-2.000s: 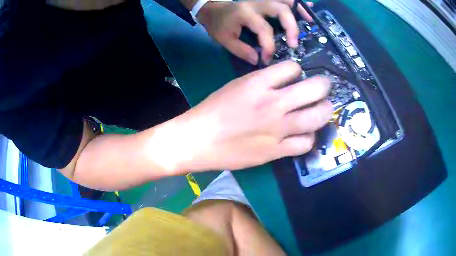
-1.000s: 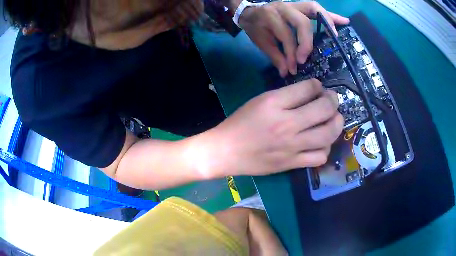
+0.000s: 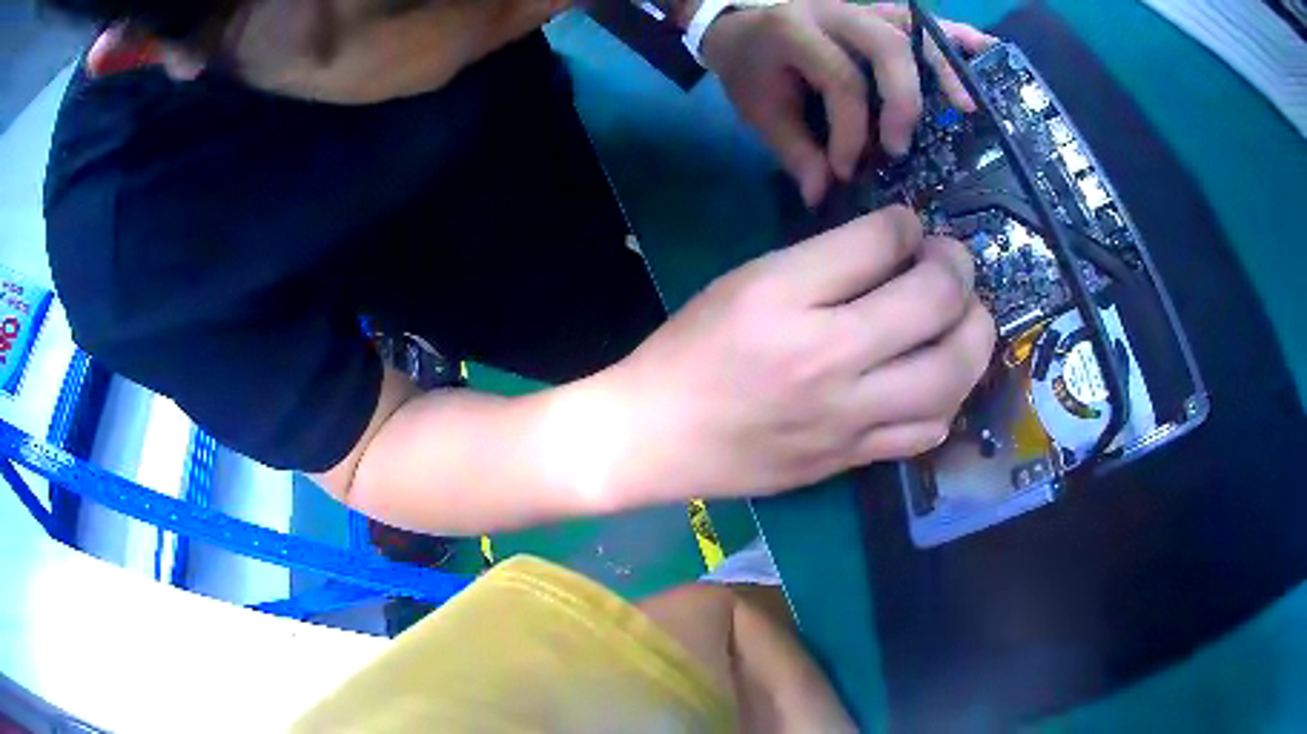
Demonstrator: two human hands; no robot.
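Observation:
Neither of my own hands is in the picture. A yellow sleeve [image 3: 530, 645] and a bare forearm [image 3: 767, 667] show at the bottom, cut off by the edge. In front lies an open silver-grey housing [image 3: 989, 518] with a dark circuit board [image 3: 1003, 273] and a round pale fan [image 3: 1078, 384]. A long thin black strip [image 3: 1054, 230] lies lengthwise over it, its upper end near another person's far hand. That person's near hand [image 3: 846, 344] pinches at the board's left edge; the fingers hide what is held.
The person in a black shirt [image 3: 358, 244] leans in from the left, a white band on the far wrist. A black mat [image 3: 1061, 617] lies under the housing on a green bench [image 3: 817, 552]. Blue rails [image 3: 244, 523] stand lower left; a pale slatted strip runs upper right.
The person's head and shoulder have come further into view. The black strip now lies lengthwise across board and fan. The view has shifted, and the near hand stays at the board's left edge.

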